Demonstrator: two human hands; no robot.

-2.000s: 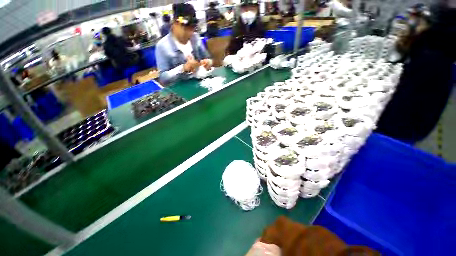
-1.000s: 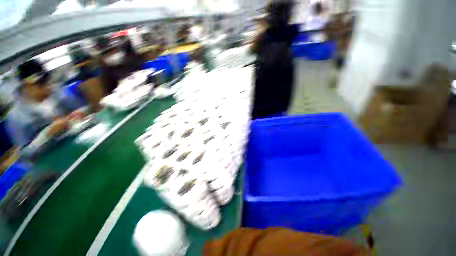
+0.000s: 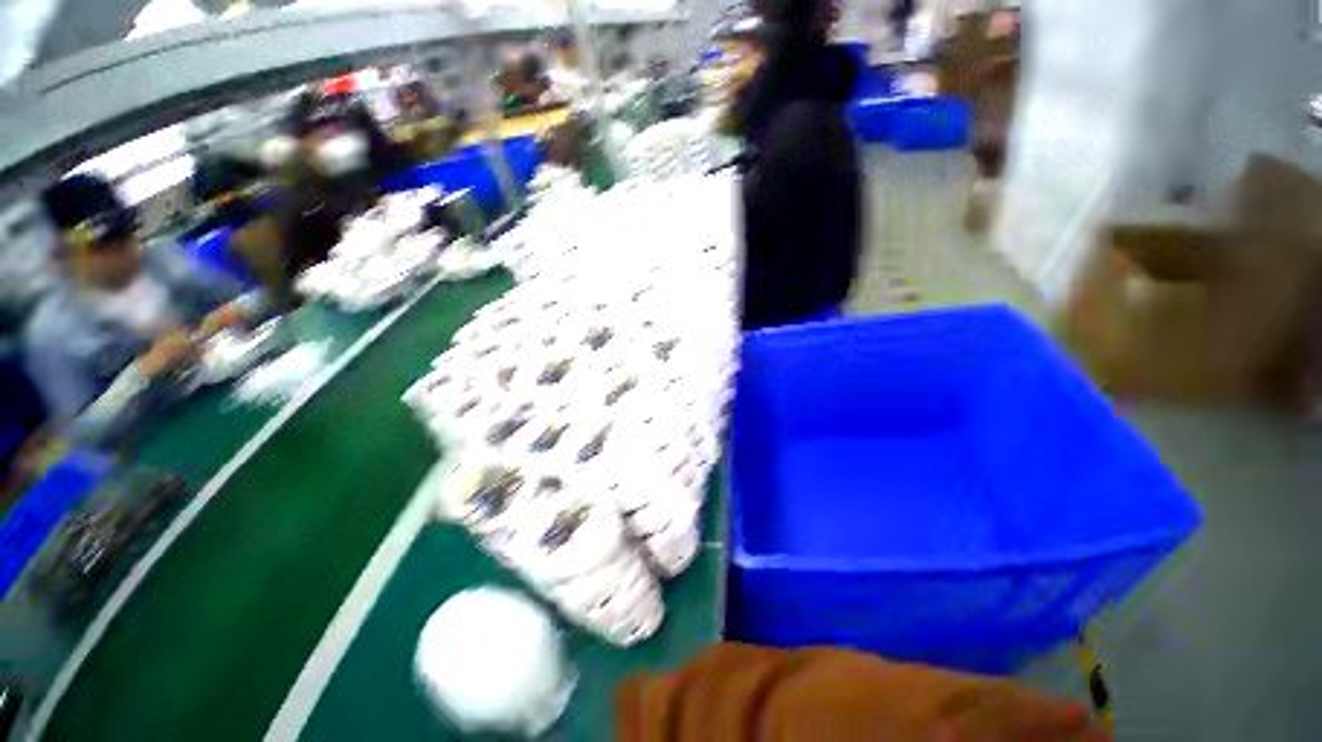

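Neither of my hands shows; only a brown sleeve lies at the bottom edge, right of centre. Nearest in front, a round white bundle point(image 3: 493, 661) lies on the green bench point(image 3: 380, 681). Behind it, tall stacks of white housings point(image 3: 580, 392) with dark centres crowd the bench up to its right edge. A large blue tote point(image 3: 950, 478) stands beside the bench at right, open at the top, with nothing visible inside. The picture is blurred.
A pale rail point(image 3: 355, 602) divides the bench from the green conveyor belt point(image 3: 276, 507). Opposite are seated people, a white parts heap point(image 3: 380, 249) and a dark parts heap point(image 3: 109, 536). A person in dark clothes point(image 3: 797, 181) stands beyond the tote. Cardboard boxes point(image 3: 1160, 312) stand at far right.
The view has swung right, so stacks and bundle appear further left and the whole tote shows. The yellow tool and the bit of hand seen at the bottom earlier are out of view.
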